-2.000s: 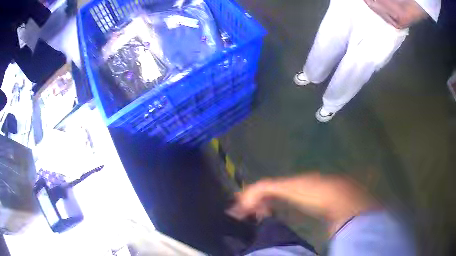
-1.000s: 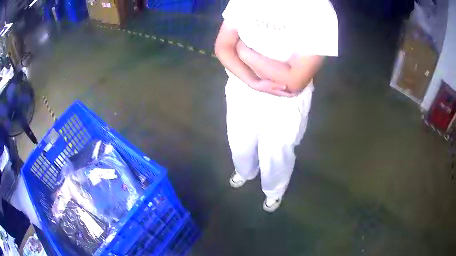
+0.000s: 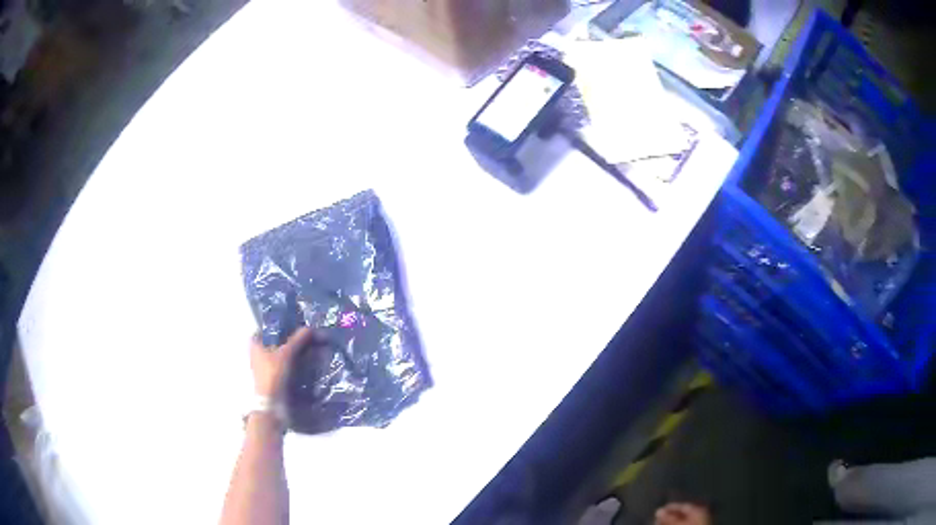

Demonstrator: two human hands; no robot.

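Observation:
A dark bagged garment [image 3: 344, 277] in shiny clear plastic, with a small pink-purple mark, lies tilted on the glossy white table [image 3: 185, 205]. My left hand [image 3: 277, 364] grips its lower left edge, thumb on top; the fingers are partly lost in the dark glossy plastic. A small patch of skin at the bottom edge, right of the table, looks like my right hand [image 3: 683, 514]; it is cut off and blurred, so its hold cannot be told.
A black handheld scanner [image 3: 520, 103] with a lit screen and trailing strap lies beyond the garment, near pale papers [image 3: 621, 97] and a brown box [image 3: 462, 31]. A blue crate [image 3: 785, 272] holding bagged garments stands at right. Yellow-black floor tape [image 3: 657, 436] runs below it.
The view has swung from the floor and standing person back to the table. The blue crate now shows at right, and my left hand is on a bagged garment.

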